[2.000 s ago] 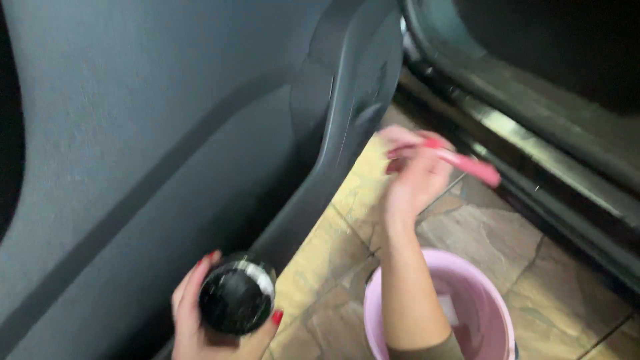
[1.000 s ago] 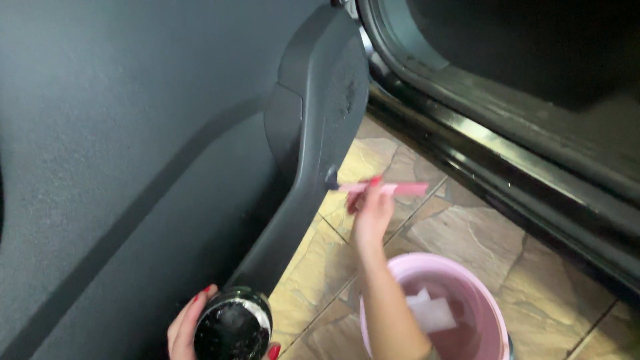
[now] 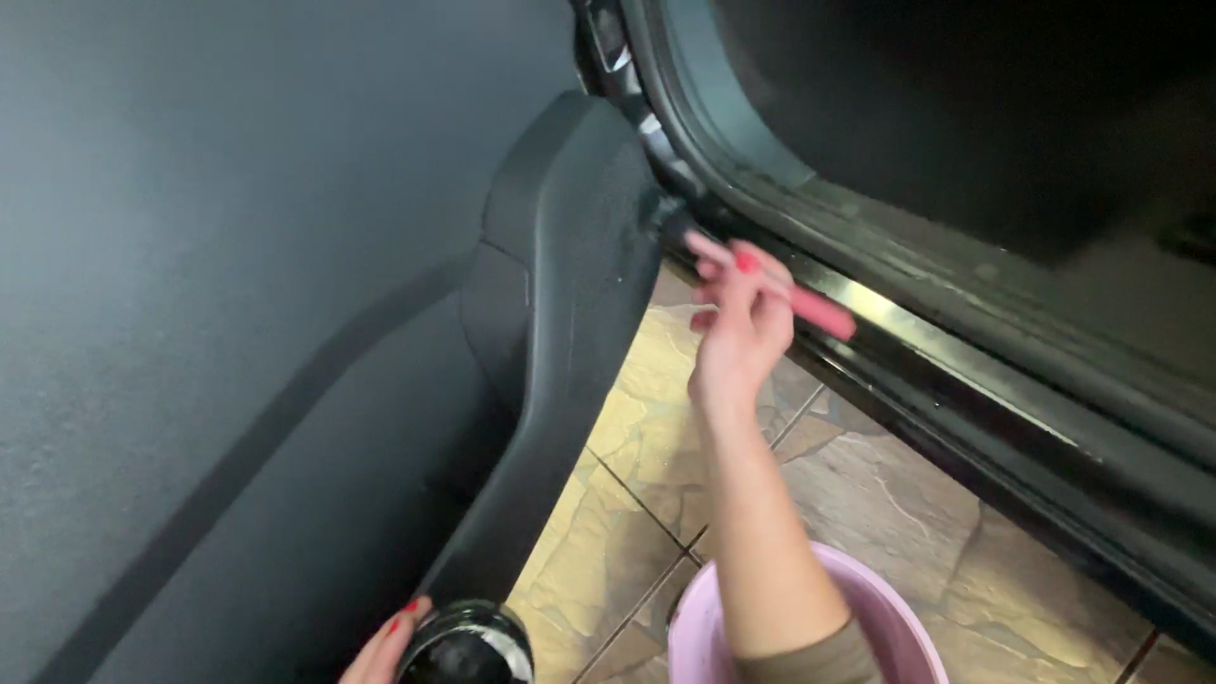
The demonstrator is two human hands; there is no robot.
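My right hand (image 3: 746, 323) grips a brush with a pink handle (image 3: 825, 313). Its dark, blurred bristles are at the hinge-side edge of a dark plastic car door panel (image 3: 584, 256). At the bottom, my left hand (image 3: 380, 651) holds a round, dark, open container (image 3: 465, 646) with whitish foam or residue along its inner rim; the frame cuts off part of both. The container is close to the lower end of the door panel's raised pocket edge.
Below my right forearm a pink bucket (image 3: 693, 627) stands on the stone-patterned tile floor (image 3: 883, 494). The car's black door sill (image 3: 950, 361) runs diagonally along the right, with the door hinge area (image 3: 655, 133) at top centre.
My right hand has moved the brush up along the door panel's edge toward the hinge. The container in my left hand sits lower in view, and the view has shifted.
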